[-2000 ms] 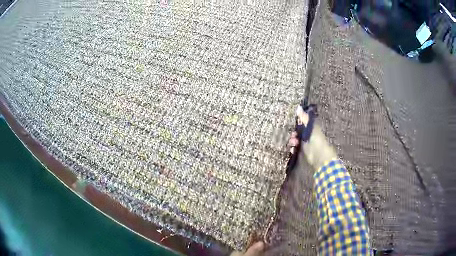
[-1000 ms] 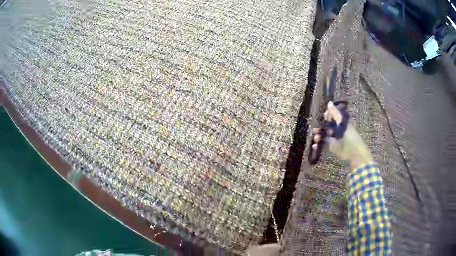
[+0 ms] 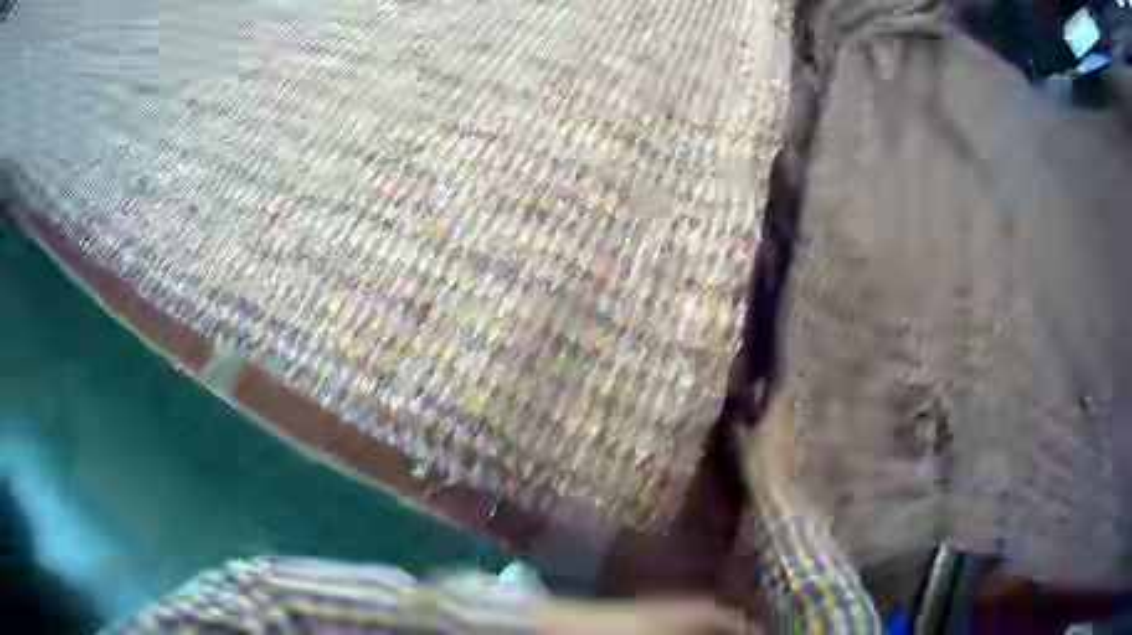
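Note:
The beige tweed cloth (image 3: 497,248), flecked and ribbed, covers the left and middle of the table. A dark gap (image 3: 767,279) runs along its cut edge. Beyond it lies a brown loose cloth length (image 3: 869,248), rumpled. My right hand (image 3: 763,428) is blurred at the gap, its fingers by the loose cloth's edge; its grip is unclear, and I cannot make out the shears. My left forearm reaches in from the lower left; my left hand (image 3: 677,617) is blurred at the bottom edge, its fingers not clear.
The reddish-brown table edge (image 3: 310,428) curves along the lower left, with green floor (image 3: 161,434) beyond it. An upright metal bar (image 3: 938,592) stands at the lower right, near something blue. Dark items with a pale blue piece (image 3: 1082,34) are at the upper right.
My right hand has moved down and left to the gap; the shears it held no longer show clearly. My left forearm has come into view. The loose cloth has shifted and bunched at the top.

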